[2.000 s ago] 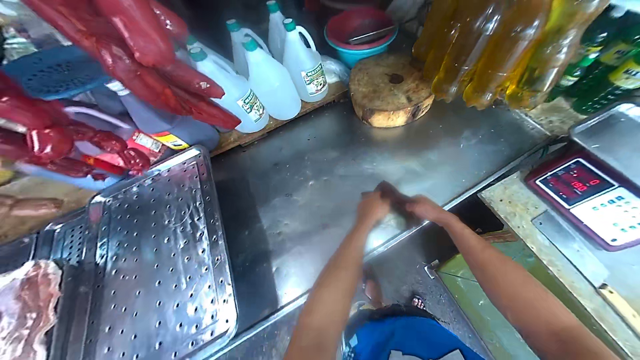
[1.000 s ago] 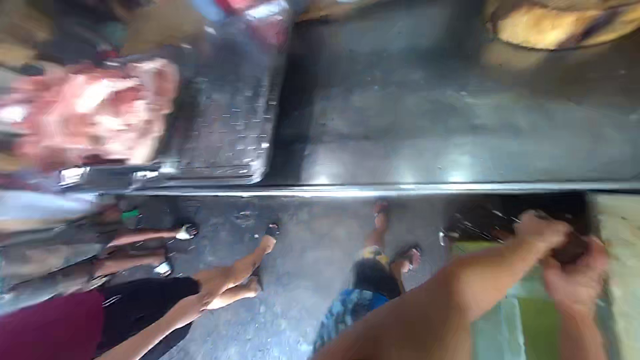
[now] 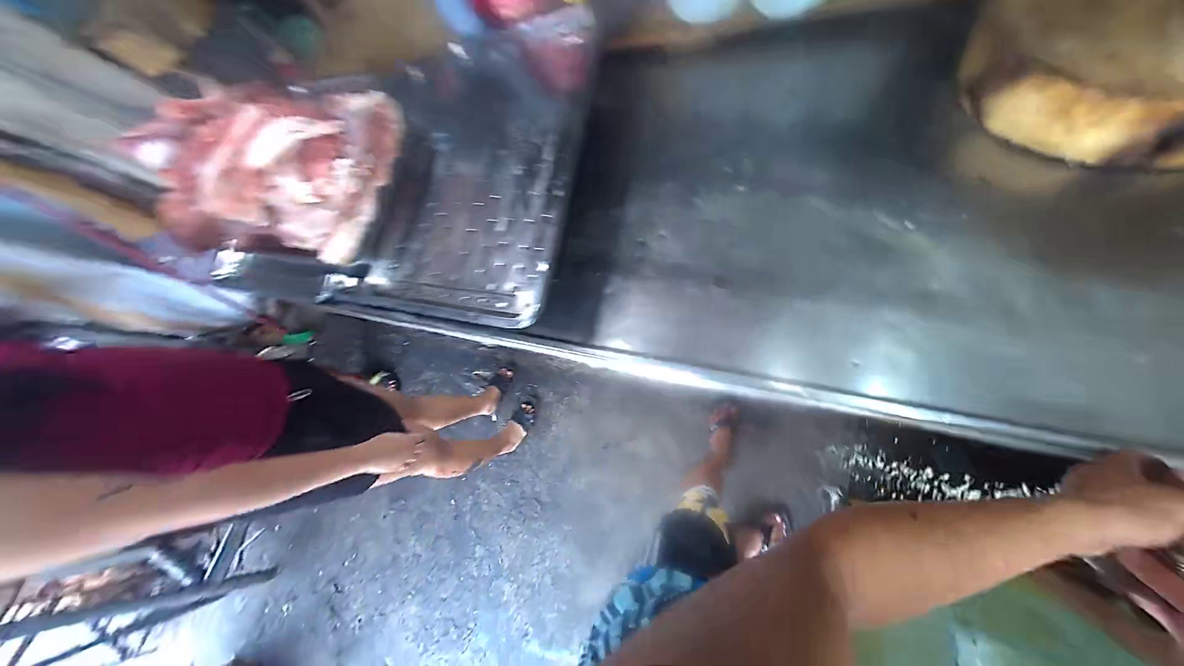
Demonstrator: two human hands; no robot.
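Observation:
At the right edge, my left hand (image 3: 1124,499) is beside the front edge of the metal counter (image 3: 786,240); its fingers are blurred and partly cut off by the frame. Just below it, my right hand (image 3: 1152,587) shows only in part, also at the frame's edge. Whether either hand holds something cannot be told. Many small pale bits (image 3: 911,476) are scattered or falling in the dark gap below the counter edge, left of my left hand.
A round wooden chopping block (image 3: 1078,116) stands on the counter at upper right. At left, raw meat (image 3: 287,166) lies beside a perforated metal tray (image 3: 490,231). A person in a dark red shirt (image 3: 148,407) stands at lower left. A green surface (image 3: 1008,629) lies below my hands.
My hands have gone from over the counter to beyond its front edge at the right. The pale bits now show below the edge. The view has swung down and left.

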